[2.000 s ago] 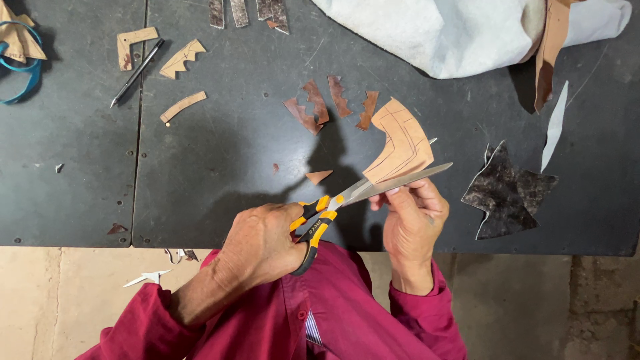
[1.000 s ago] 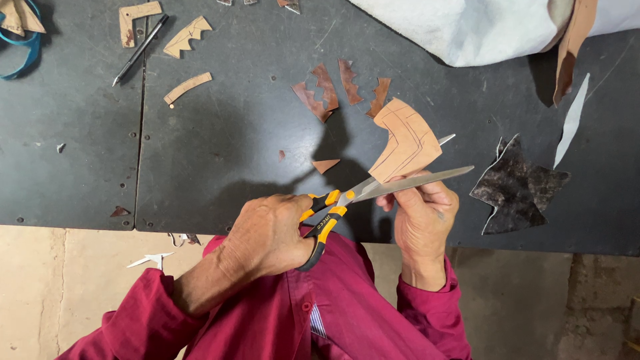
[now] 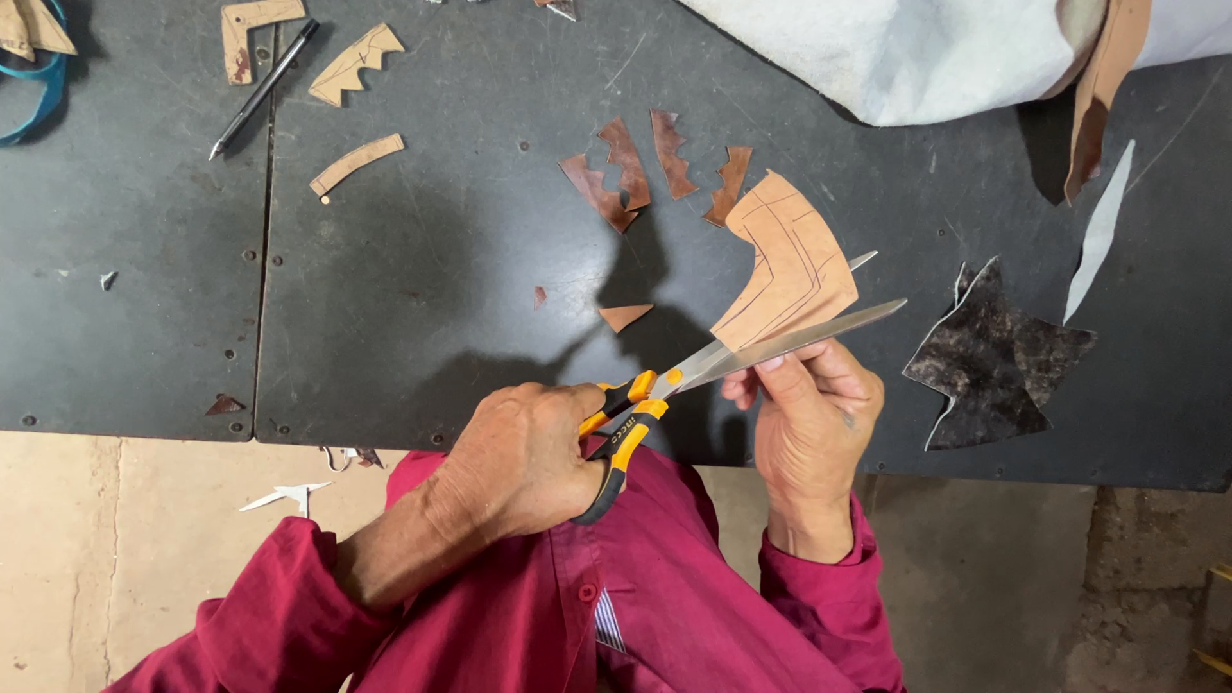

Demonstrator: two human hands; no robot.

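My left hand (image 3: 520, 457) is shut on the black and yellow handles of a pair of scissors (image 3: 674, 377). The blades point up and to the right and stand a little apart. Between them lies a curved piece of tan leather (image 3: 794, 255) marked with pen lines; one blade passes under it and the other runs along its lower edge. My right hand (image 3: 813, 414) pinches close below the upper blade, at the lower edge of the leather; its fingertips are partly hidden by the blade.
On the dark table (image 3: 433, 289) lie notched brown leather pieces (image 3: 626, 164), a small leather triangle (image 3: 626, 316), card-like templates (image 3: 356, 65), a pen (image 3: 262, 91), a dark hide scrap (image 3: 1001, 356) and a pale strip (image 3: 1100, 231). A white-backed hide (image 3: 895, 58) covers the back right.
The view has shifted a little. Compared with two seconds ago, the scissor blades stand further apart, with the far blade's tip now showing beyond the leather. Both hands keep their holds.
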